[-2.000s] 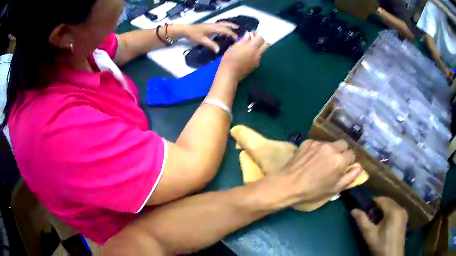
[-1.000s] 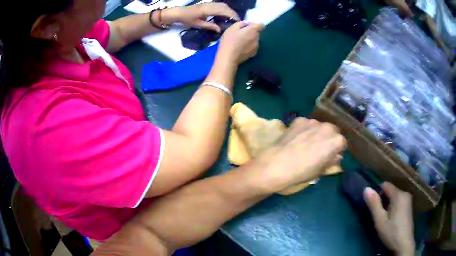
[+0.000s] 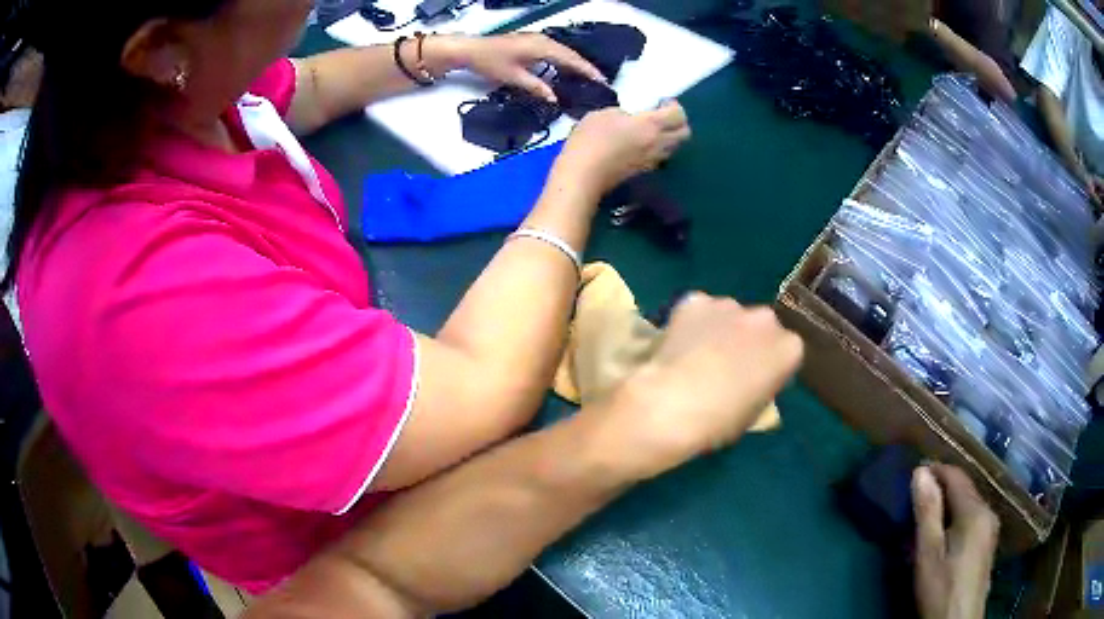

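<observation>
My left hand (image 3: 714,375) is a blurred fist on a yellow cloth (image 3: 611,333), which shows to the left of the hand and at its right edge. What lies under the fingers is hidden. My right hand (image 3: 956,538), at the lower right, holds a dark palm-sized unit (image 3: 881,490) between thumb and fingers, low over the green table. The unit is blurred and partly covered by the hand. The two hands are apart.
An open brown carton (image 3: 902,423) with rows of clear bags stands at the right. A person in pink sits close at left, an arm beside mine, with a blue cloth (image 3: 454,203) and white board (image 3: 442,139). A black plug piece (image 3: 654,218) and dark cables (image 3: 811,79) lie beyond.
My left hand has moved left, away from the dark unit, and is now a closed fist. My right hand still holds the unit. The neighbour's near hand has shifted right.
</observation>
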